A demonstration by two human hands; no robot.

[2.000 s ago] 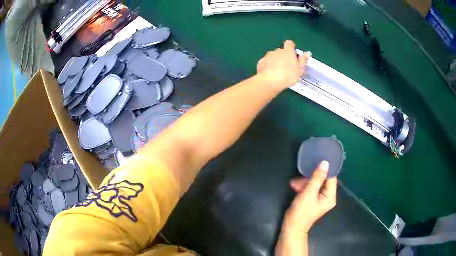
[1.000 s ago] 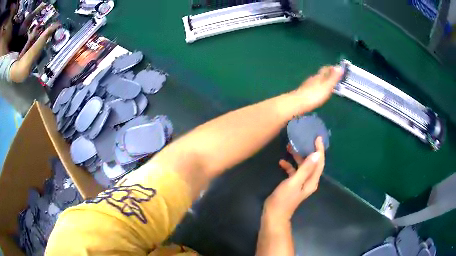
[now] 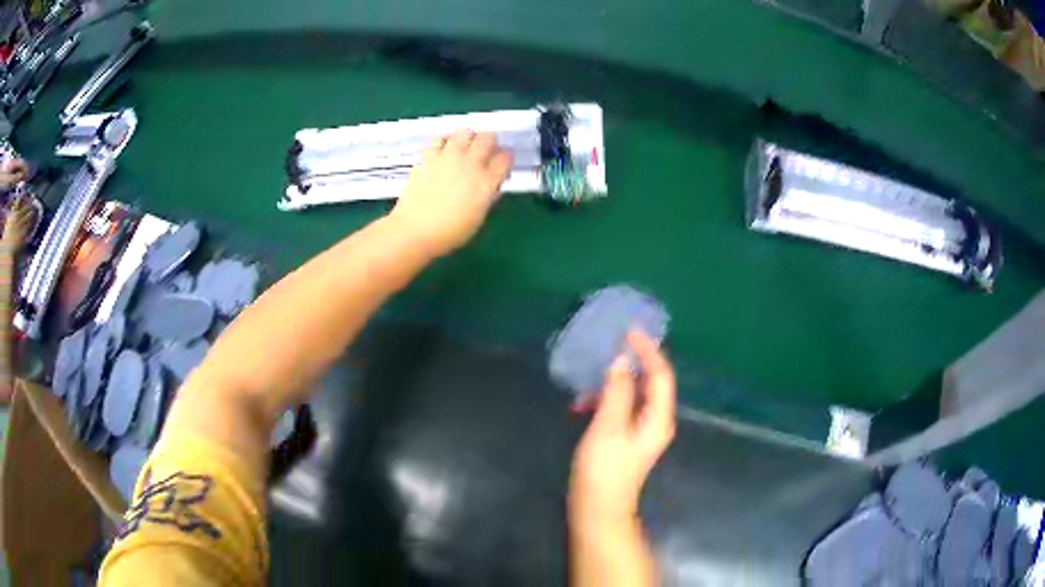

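Observation:
My left hand (image 3: 456, 189) lies on the top of a long white and silver appliance body (image 3: 367, 161) on the green belt, its fingers over the body's right half. A dark round part and coloured wires show at the body's right end. My right hand (image 3: 625, 430) holds a grey oval end cap (image 3: 605, 335) upright between thumb and fingers, over the belt's near edge, apart from the body. Whether my left fingers grip the body or only rest on it is hard to tell.
Another appliance body (image 3: 865, 212) lies on the belt at right. Piles of caps lie at left (image 3: 178, 315) and lower right (image 3: 917, 533). A cardboard box (image 3: 52, 487) stands at lower left. More bodies and another person's hands show at far left. A grey curved rail (image 3: 997, 361) is at right.
My left hand has left the body now at right and is on another body farther left. My right hand still holds the cap and has moved slightly left and down. The view has shifted.

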